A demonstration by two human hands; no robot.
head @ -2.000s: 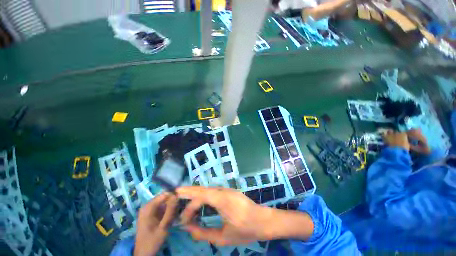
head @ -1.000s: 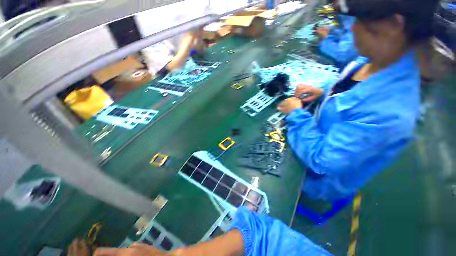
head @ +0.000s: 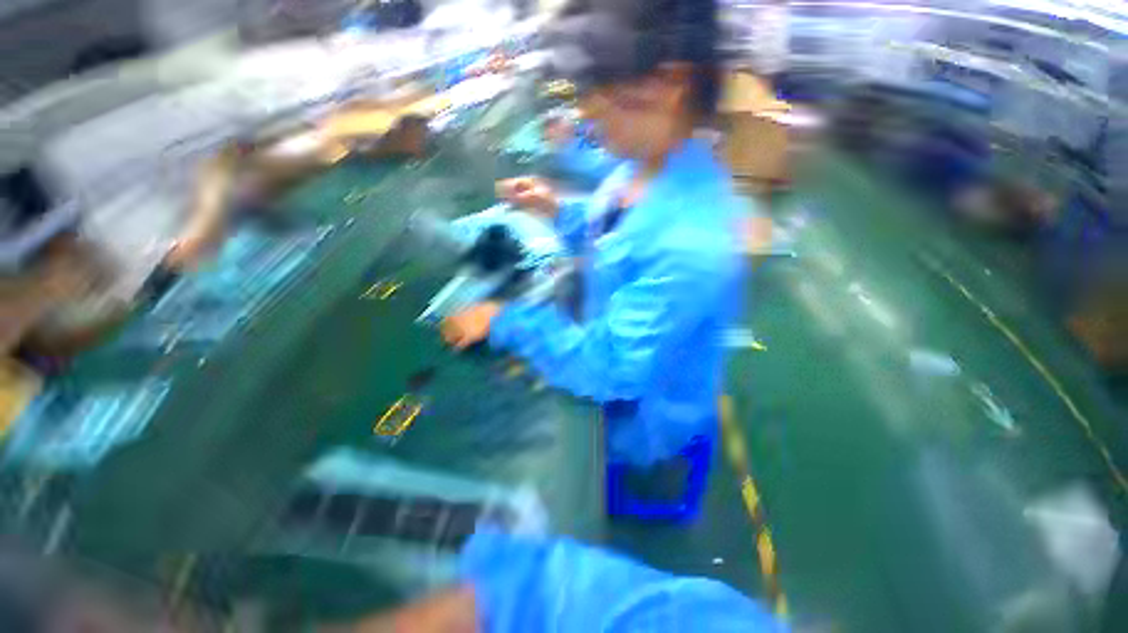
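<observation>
The view is strongly blurred. A blue sleeve and bare forearm of my right arm reach in at the bottom centre, and my right hand is not made out beyond the forearm. My left hand is not in view. Just beyond my sleeve lies a pale blue sticker sheet (head: 359,464) with a row of black rectangles. A yellow-edged frame (head: 397,418) lies loose on the green bench (head: 278,402) past the sheet.
A person in a blue smock (head: 643,291) sits on a blue stool (head: 662,482) at the bench, hands over pale sheets and a black scrap pile (head: 497,250). More people and pale blue sheets (head: 235,291) are across the bench. A yellow-black floor line (head: 751,501) runs at right.
The view has swung right and blurred. The seated person now sits near the centre with more floor showing. My hands, earlier over the sheets with a small dark part, are no longer made out.
</observation>
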